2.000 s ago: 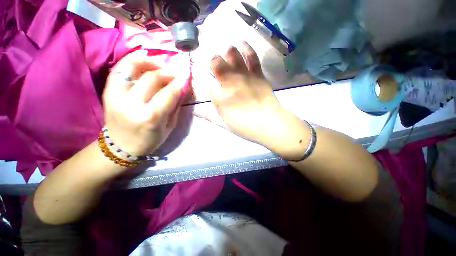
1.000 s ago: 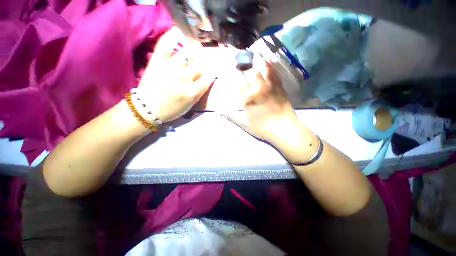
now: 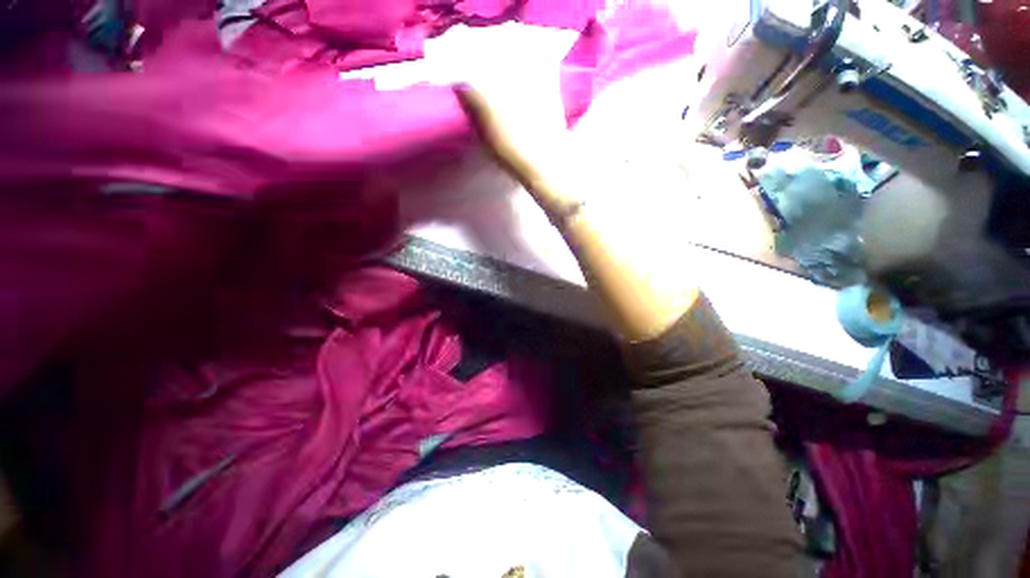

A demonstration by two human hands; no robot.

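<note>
Magenta fabric (image 3: 249, 124), blurred by motion, spreads over the left of the view above the table and hides what is behind it. My right hand (image 3: 525, 158) reaches left over the table at the fabric's right end. It is overexposed and blurred, so whether its fingers hold the cloth cannot be told. My left hand is not visible. More magenta fabric (image 3: 339, 418) lies in folds on the lap.
The white sewing machine (image 3: 892, 124) stands at upper right, with a pale blue heap (image 3: 819, 209) beside it. A light-blue tape roll (image 3: 867, 313) lies near the table's front edge (image 3: 486, 271). Magenta pieces (image 3: 864, 497) hang at lower right.
The view has swung left, so the machine sits farther right. My right hand has left the needle area and moved left to the fabric. My left hand has gone out of sight. Magenta fabric has swept across the left.
</note>
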